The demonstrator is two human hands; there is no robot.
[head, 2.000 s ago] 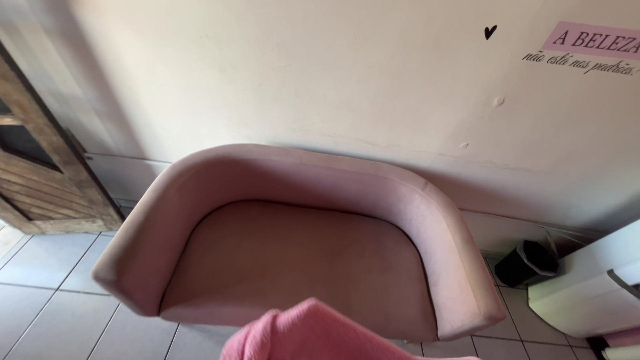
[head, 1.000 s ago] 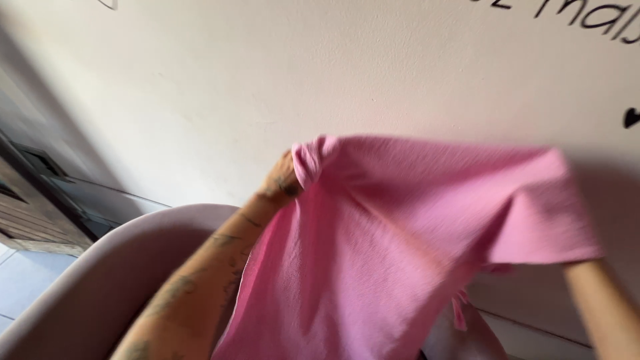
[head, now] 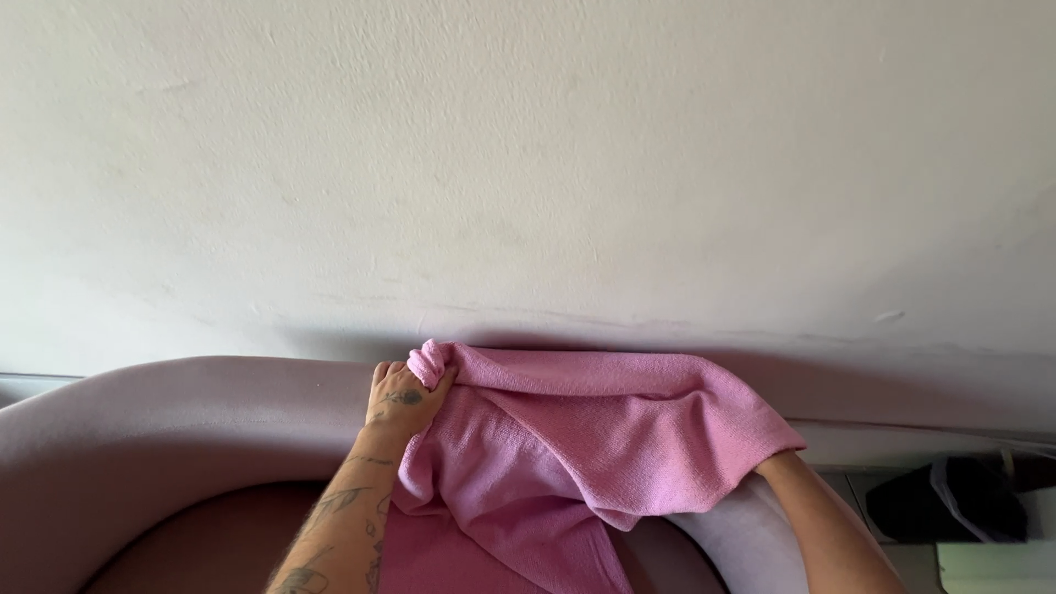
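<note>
A pink woven cloth lies over the top of the backrest of a pink upholstered sofa and hangs down in folds toward the seat. My left hand, tattooed on its back, grips a bunched corner of the cloth at the backrest's top edge. Only the wrist and forearm of my right arm show at the lower right; my right hand is hidden under the cloth's right end, so its fingers cannot be seen.
A pale, scuffed wall rises close behind the sofa. At the lower right, beyond the sofa's arm, a black bin with a plastic liner stands on the tiled floor, near a white object.
The cloth, held up and spread in front of the wall a second ago, has come down onto the backrest, and both arms have lowered with it. The view has shifted.
</note>
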